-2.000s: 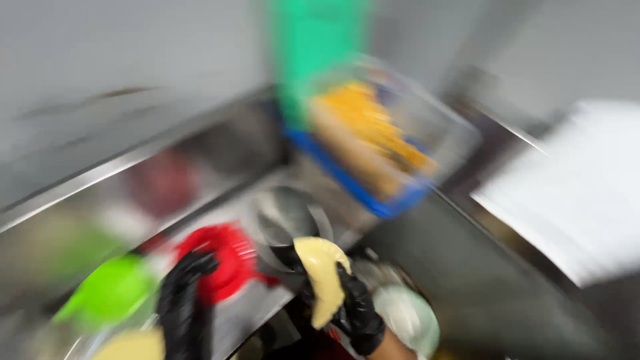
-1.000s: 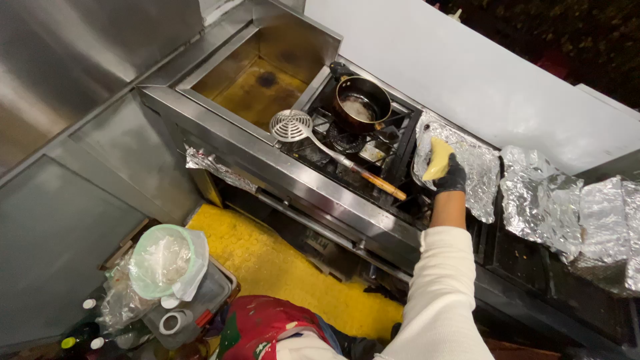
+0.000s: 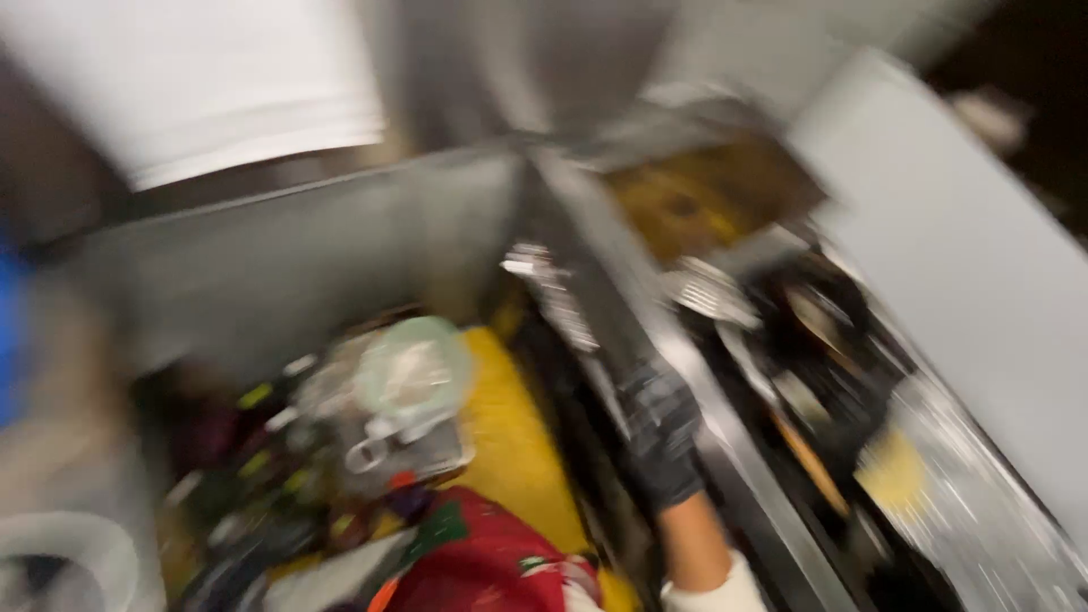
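The view is badly blurred. My right hand (image 3: pixel 663 429), in a black glove, is over the front edge of the stove (image 3: pixel 722 408) and shows nothing in it; its fingers are too smeared to read. A yellow folded piece of food (image 3: pixel 892 472) lies on the foil (image 3: pixel 977 501) to the right of the hand. A slotted skimmer (image 3: pixel 710 293) with a wooden handle rests across the burners, beside a dark pan (image 3: pixel 820 314). My left hand is out of view.
A metal basin with yellowish oil (image 3: pixel 688 200) adjoins the burners. At the left, a pale green bowl (image 3: pixel 416 370) under plastic stands among bottles and containers. Yellow matting (image 3: pixel 510 442) covers the floor. A white round container (image 3: pixel 68 552) is at lower left, a blue edge (image 3: pixel 8 331) at far left.
The yellow piece, in my right hand a second ago, now lies on the foil, let go. The hand has drawn back to the stove's front edge. The view has swung left.
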